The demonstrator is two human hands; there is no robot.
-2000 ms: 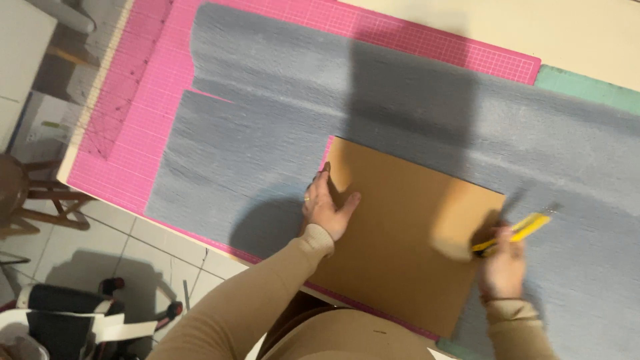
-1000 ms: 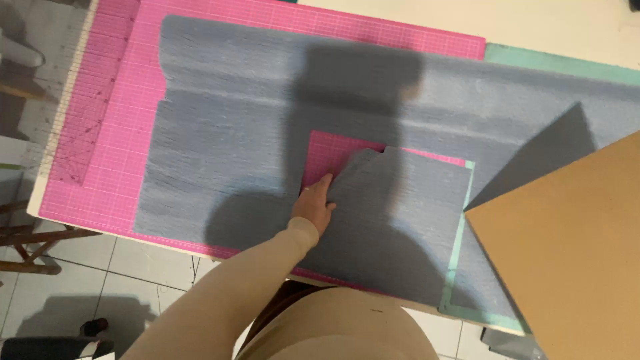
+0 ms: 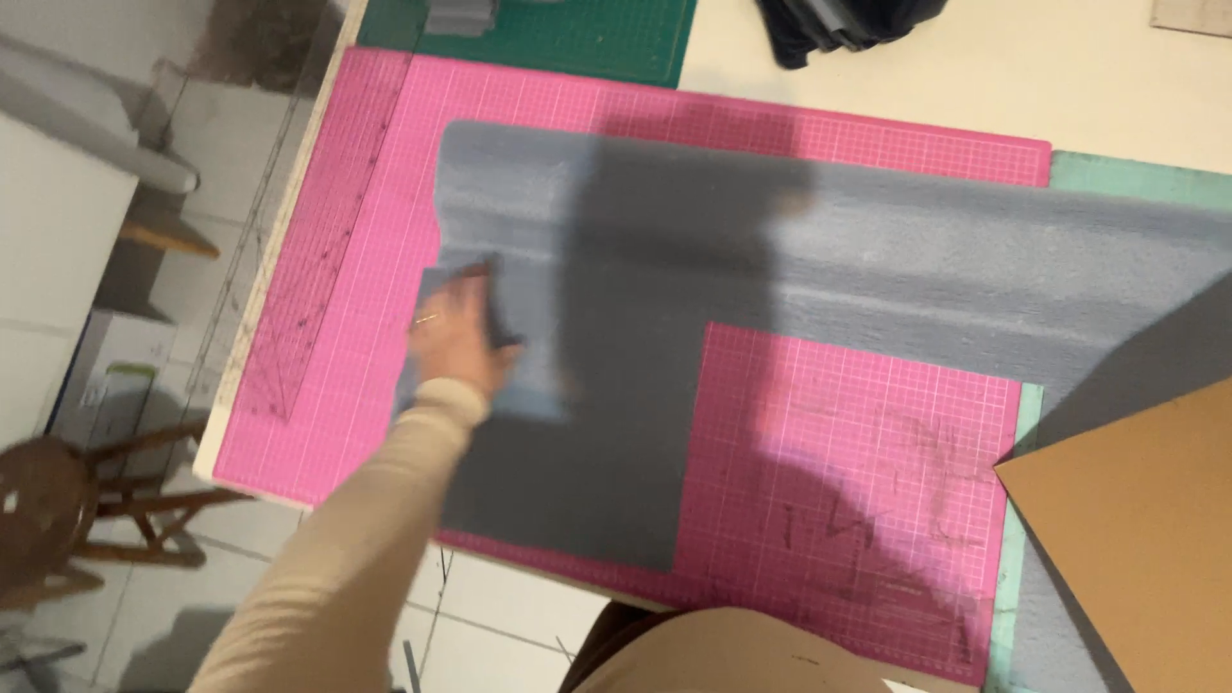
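Observation:
My left hand (image 3: pixel 460 332), wearing a ring and slightly blurred, is over a cut gray-blue fabric piece (image 3: pixel 577 491) at its upper left part; whether it grips the piece is unclear. That piece lies on the left part of the larger gray-blue fabric sheet (image 3: pixel 895 241), which spreads across a pink cutting mat (image 3: pixel 847 452). A rectangular gap in the sheet exposes the mat's grid. The brown board (image 3: pixel 1136 529) is raised at the right edge, its corner over the gap's right side. My right hand is out of view.
A clear ruler (image 3: pixel 327 250) lies along the mat's left side. Beyond it are a dark green mat (image 3: pixel 616 43) and a dark folded pile (image 3: pixel 837 24). Light green matting (image 3: pixel 1136 178) adjoins at right. A wooden stool (image 3: pixel 58 510) stands on the tiled floor.
The board has been lifted off the fabric to the right. My left hand has moved left with the cut piece, exposing the pink mat. The yellow utility knife and my right hand have left the view.

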